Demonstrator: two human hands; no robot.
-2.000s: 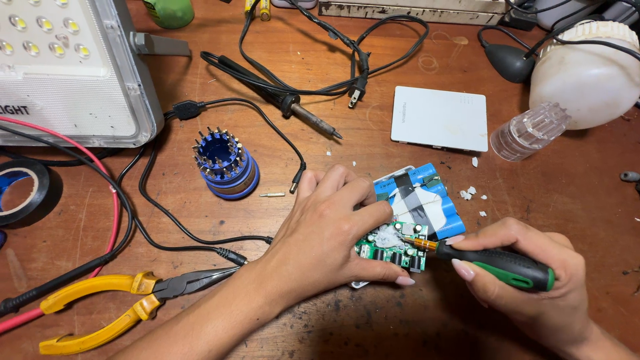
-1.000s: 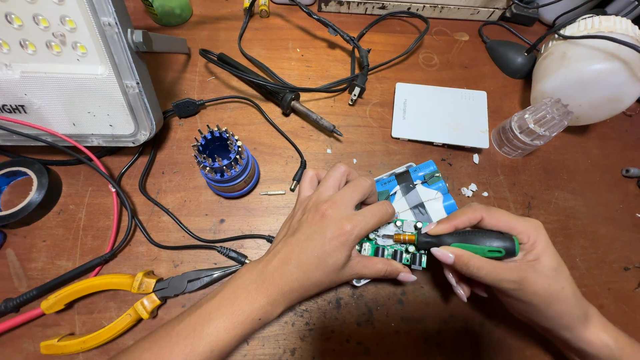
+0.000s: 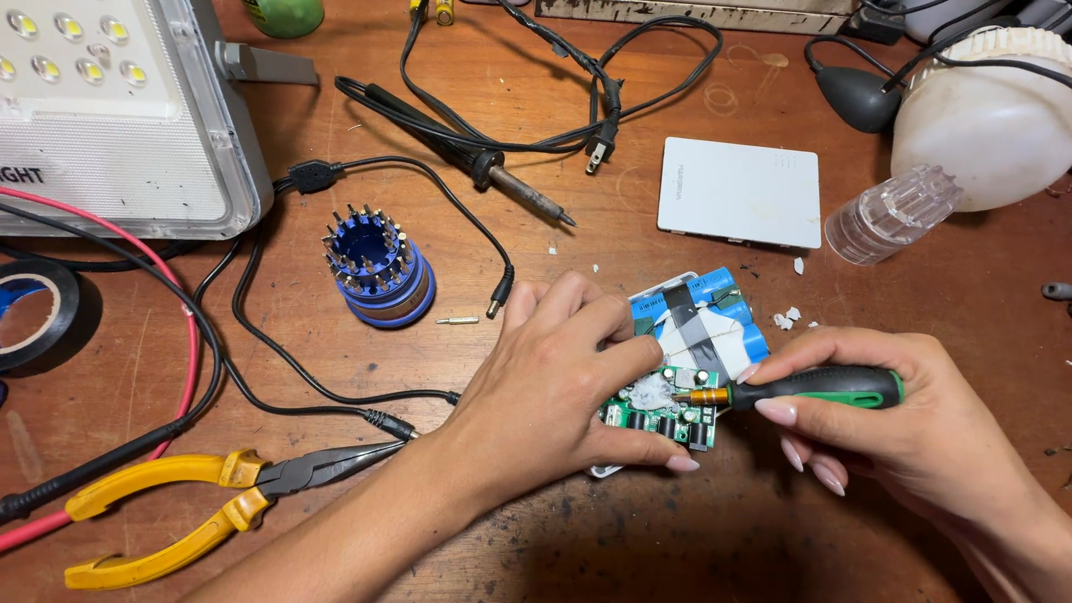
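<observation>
My left hand [image 3: 569, 377] grips a green circuit board [image 3: 706, 381] between thumb and fingers, over a white plastic casing partly hidden beneath it. A lump of white residue [image 3: 651, 391] sits on the board among its components. My right hand [image 3: 871, 410] holds a screwdriver with a black and green handle [image 3: 816, 387], its tip touching the board at the white lump's edge. Directly behind the board lies a pack of blue cylindrical battery cells [image 3: 729, 322], crossed by black tape [image 3: 691, 322] over a white patch.
A white flat cover [image 3: 739, 193], clear plastic piece [image 3: 892, 213] and white bulb [image 3: 984, 117] lie behind. Toward the left are a blue bit holder [image 3: 381, 276], soldering iron [image 3: 528, 194], yellow-handled long-nose pliers [image 3: 239, 494], black tape roll [image 3: 71, 318], cables and an LED floodlight [image 3: 109, 126].
The screwdriver has shifted and now lies nearly level, where it sloped down to the right two seconds ago. My left hand has stayed on the board.
</observation>
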